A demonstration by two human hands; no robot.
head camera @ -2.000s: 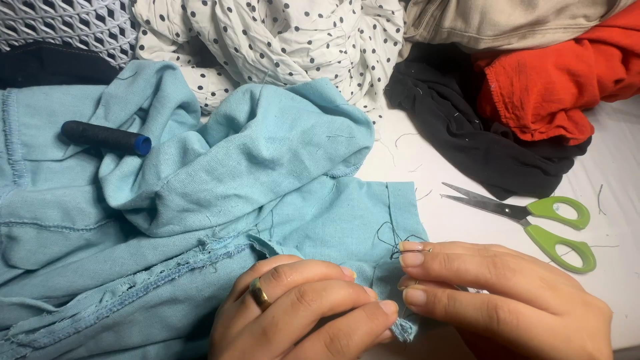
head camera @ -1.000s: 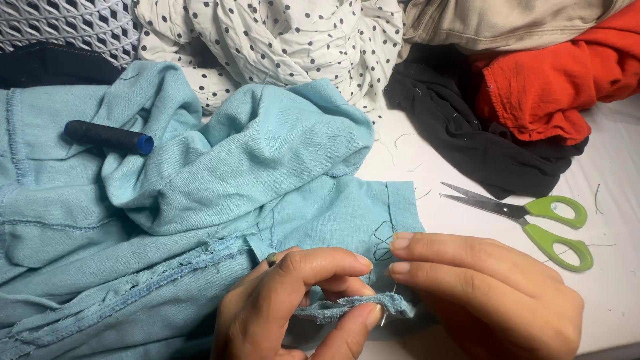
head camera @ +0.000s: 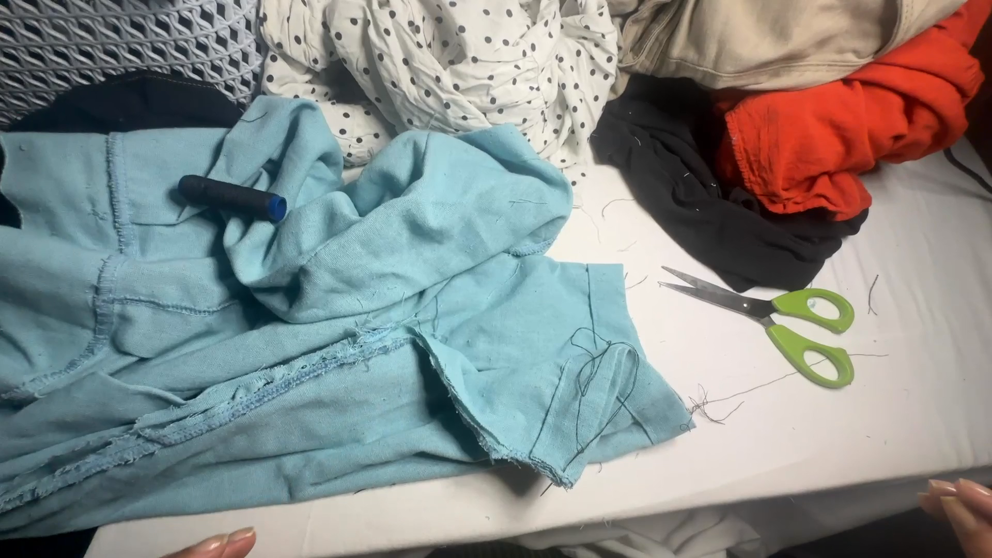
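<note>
A light blue cloth garment [head camera: 403,232] with frayed inner seams lies crumpled across the left and middle. Loops of dark thread [head camera: 604,372] rest on its folded hem, and a needle-like tip shows under the hem's lower corner. My left hand [head camera: 213,545] shows only fingertips at the bottom edge, below the garment; whether it holds anything is hidden. At the right edge, my right hand [head camera: 957,504] is partly in view, its fingertips close together, with nothing visible between them. A dark spool of thread [head camera: 232,198] lies on the garment. Green-handled scissors [head camera: 763,314] lie slightly apart-bladed to its right.
Behind are white polka-dot fabric [head camera: 465,62], beige cloth [head camera: 759,39], red cloth [head camera: 837,132], black cloth [head camera: 697,186] and a grey woven basket [head camera: 132,46]. Loose thread ends [head camera: 709,407] lie on the white-covered table [head camera: 891,418], whose front edge runs along the bottom.
Both hands have let go of the garment's hem and moved apart, the left down to the bottom edge, the right to the right edge. The hem now lies on the table.
</note>
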